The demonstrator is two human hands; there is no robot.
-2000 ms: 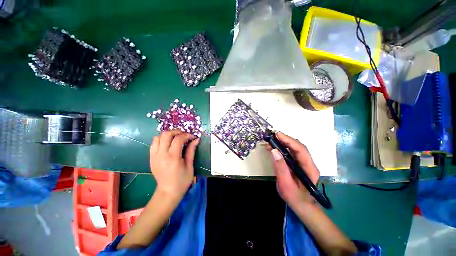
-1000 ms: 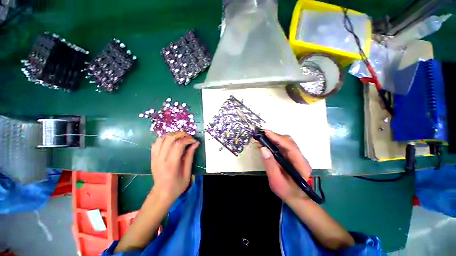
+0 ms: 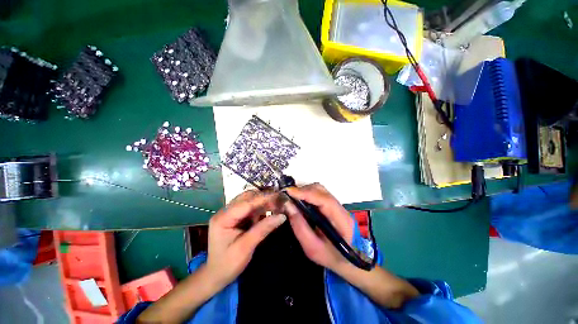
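My right hand (image 3: pixel 320 224) is shut on the black soldering iron (image 3: pixel 329 234), whose thin metal tip points up-left over the dark PCB panel (image 3: pixel 261 152). The panel lies turned on the cream-white work sheet (image 3: pixel 339 152). My left hand (image 3: pixel 244 231) is at the panel's lower corner, its fingers pinched and touching or nearly touching my right fingers. Solder wire (image 3: pixel 149 197) runs from the reel (image 3: pixel 26 178) at far left to my left hand. A tiny pale spot shows between the hands; what it is I cannot tell. A loose pile of small white and pink-red components (image 3: pixel 174 157) lies left of the sheet.
The fume hood (image 3: pixel 269 57) hangs just beyond the panel. The tip-cleaning tin (image 3: pixel 374 82), yellow tray (image 3: pixel 329 31) and red and black cable (image 3: pixel 428 85) are right of it. The blue station (image 3: pixel 491 120) stands further right. Stacked panels (image 3: pixel 185 63) are back left. An orange-red bin (image 3: pixel 85 272) is below.
My left hand has moved right, from beside the component pile to the panel's lower corner and my right hand. The whole view has shifted, so bench items appear further left.
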